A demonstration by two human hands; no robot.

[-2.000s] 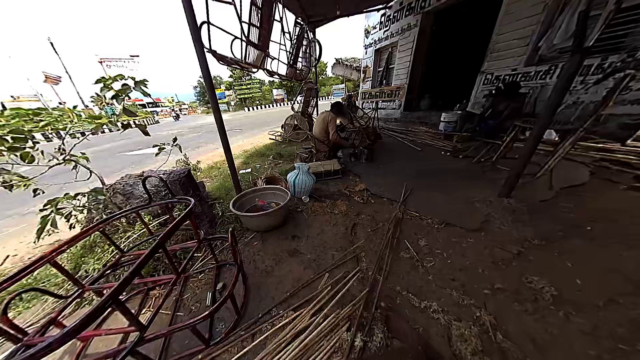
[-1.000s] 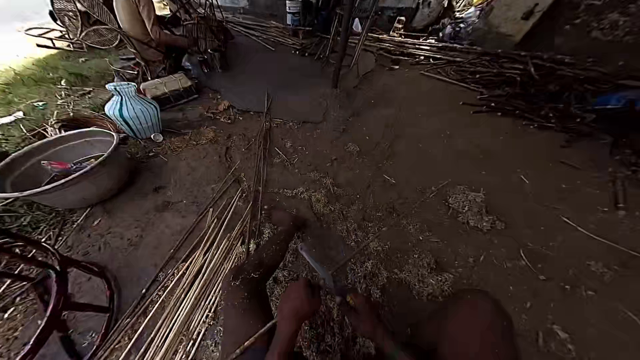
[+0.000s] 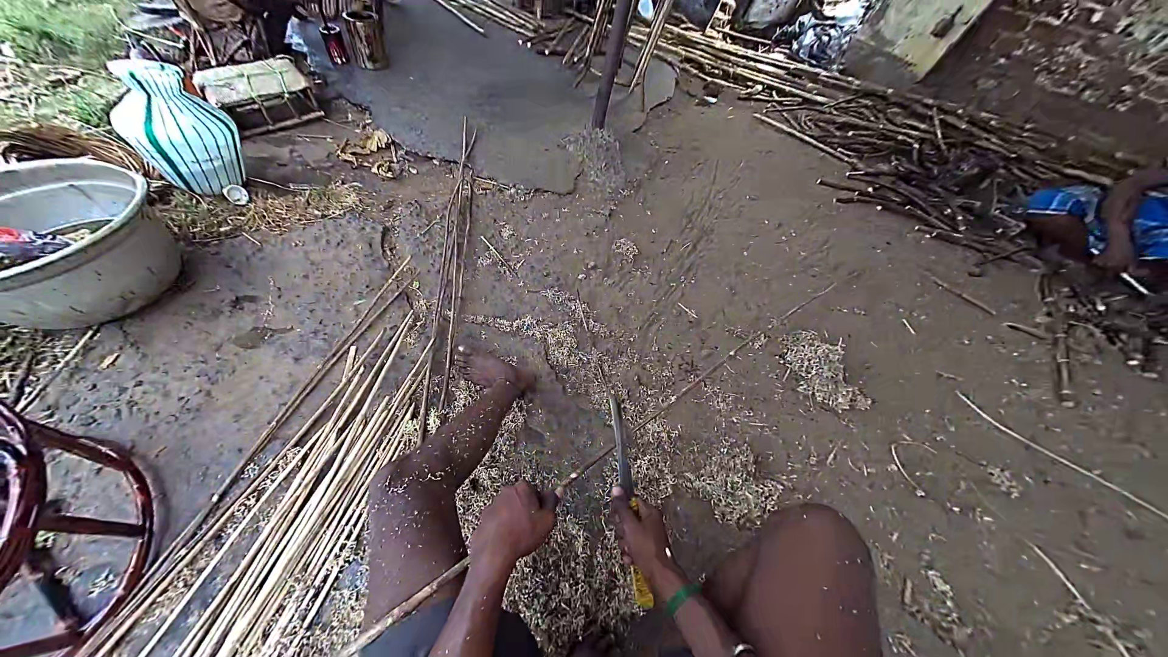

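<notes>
My left hand point(image 3: 518, 522) is closed around a long thin cane stick point(image 3: 584, 467), which runs from my lap up and away to the right over the ground. My right hand point(image 3: 641, 538) grips the yellow handle of a knife point(image 3: 622, 447) with a curved blade. The blade lies across the cane just beyond my left hand; whether it touches is hard to tell. A green band circles my right wrist. Shavings point(image 3: 575, 575) cover the ground between my legs, and pale cane sticks point(image 3: 319, 484) lie in a bundle beside my left leg.
At the left are a large grey tub point(image 3: 109, 274), a striped water pot point(image 3: 178, 128) and a dark red cane frame point(image 3: 91, 525). A metal post point(image 3: 613, 64) stands ahead. Unpeeled sticks point(image 3: 912, 137) are piled at the back right, near another person's arm point(image 3: 1131, 219).
The view has swung down and right from the roadside to the ground before me. My hands, out of sight two seconds ago, hold the cane and knife in both later frames.
</notes>
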